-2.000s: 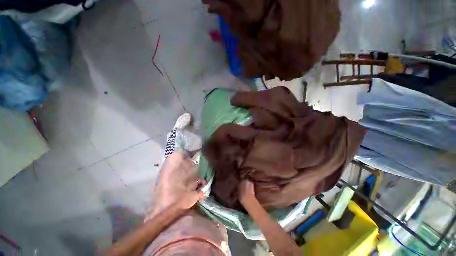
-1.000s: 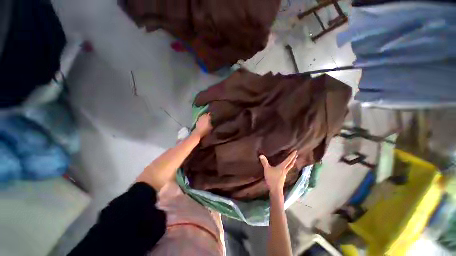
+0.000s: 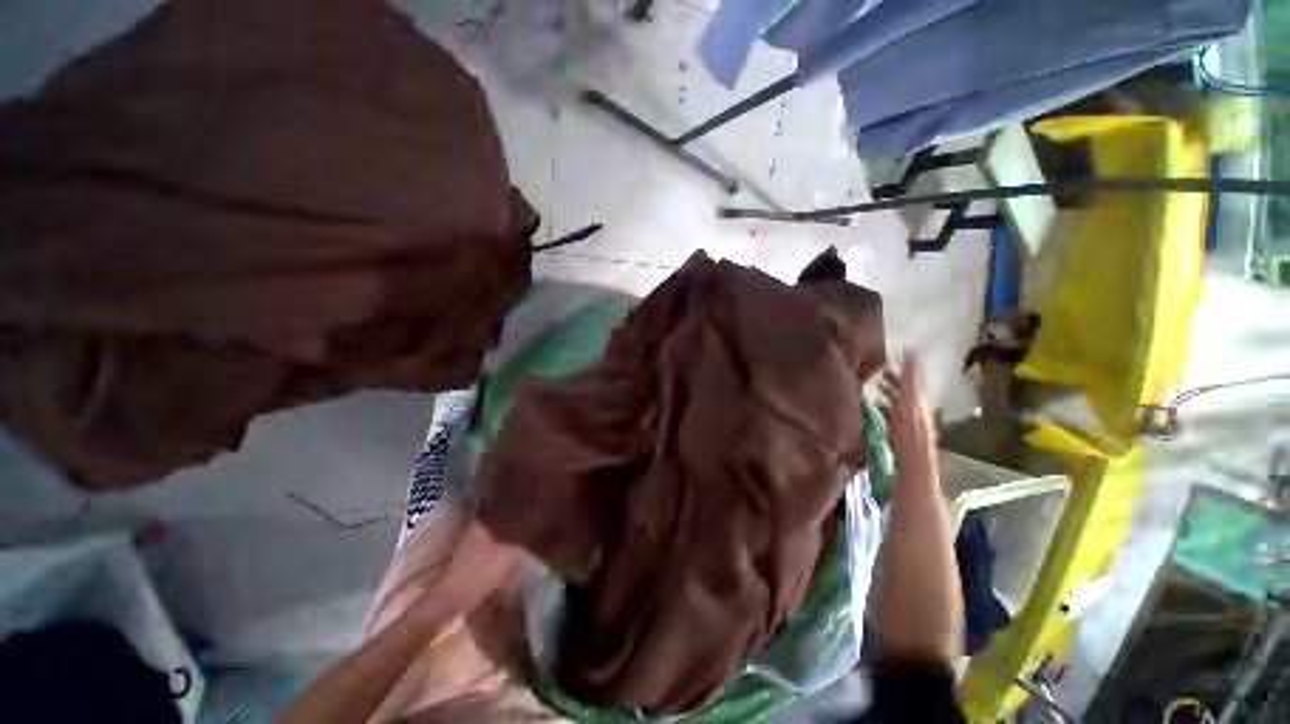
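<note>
Brown garments point(image 3: 707, 467) lie bunched in and over the mouth of a woven sack point(image 3: 573, 344), green outside with a pale plastic lining at the right and bottom. My left hand point(image 3: 481, 556) is at the sack's left side, blurred, its fingers hidden by the cloth and sack edge, so its grip cannot be told. My right hand point(image 3: 908, 407) is upright at the sack's right edge, beside the garments, with its fingers extended and apart.
A large brown garment heap point(image 3: 269, 212) is at the upper left. Light blue-grey garments point(image 3: 976, 64) hang at the top right above metal rack legs point(image 3: 665, 142). A yellow-covered table point(image 3: 1118, 283) and a pale bin point(image 3: 1040, 538) with dark cloth stand at the right.
The view has turned. My right hand has moved off the garments' top to the sack's right edge. My left hand has moved lower on the left. The brown garments are more bunched.
</note>
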